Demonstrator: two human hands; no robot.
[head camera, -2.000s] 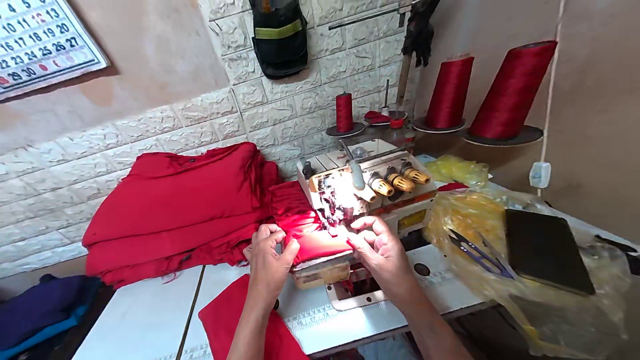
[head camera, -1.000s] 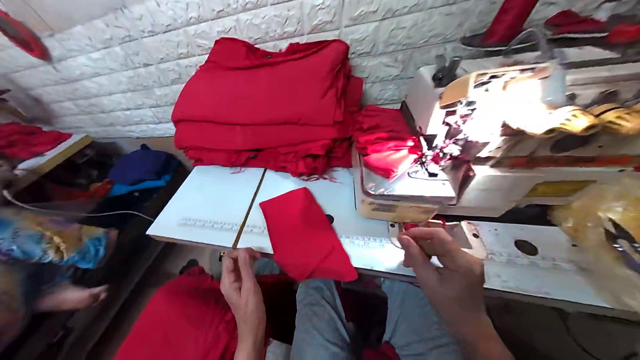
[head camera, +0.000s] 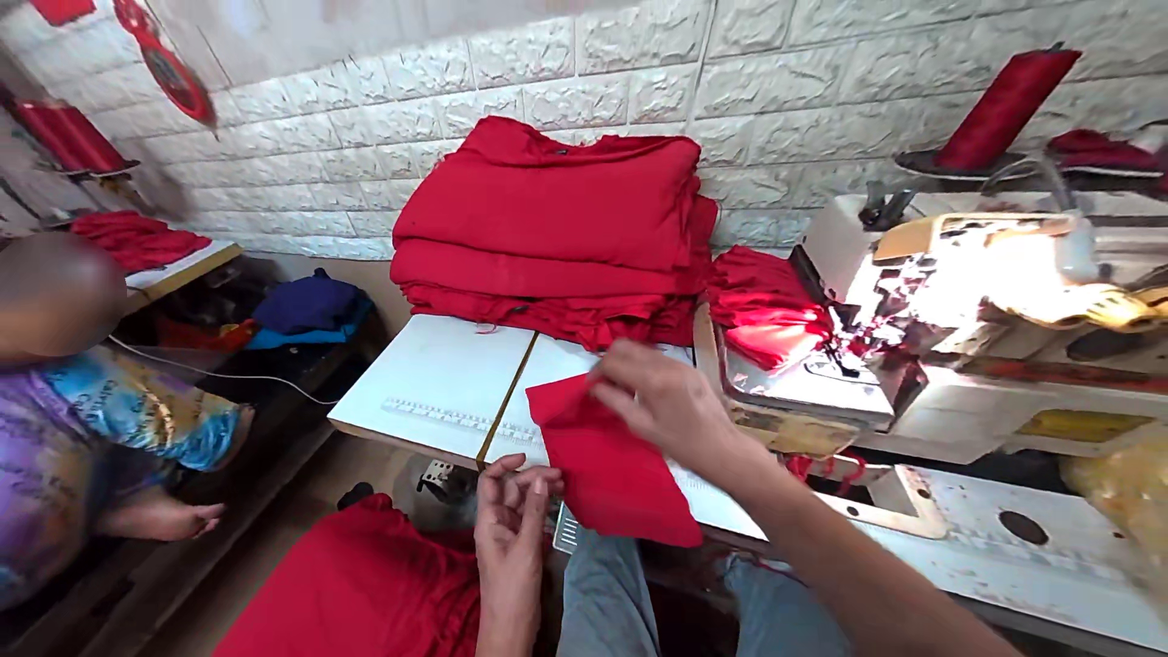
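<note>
My right hand (head camera: 662, 401) is over the upper corner of a flat red fabric piece (head camera: 616, 470) that hangs past the table's front edge; whether its fingers grip the cloth cannot be told. Beside the piece's left edge is my left hand (head camera: 516, 516), palm up with curled fingers, holding nothing visible. Gathered red fabric (head camera: 766, 310) lies at the needle area of an overlock sewing machine (head camera: 985, 292), whose lamp glares. Folded red garments (head camera: 557, 210) are stacked behind the white table (head camera: 447, 374) top's front part, against the wall.
A person (head camera: 119, 438) in a patterned top sits at the left. Red cloth (head camera: 365, 593) lies beside my legs. Blue cloth (head camera: 310, 301) sits on a low shelf at left. A red thread cone (head camera: 1008, 109) stands behind the machine; a plastic bag (head camera: 1127, 493) is at right.
My hands have left the fabric at the machine. My right hand has moved from near the machine's front to the flat red piece. The view has swung left, bringing the seated person into sight.
</note>
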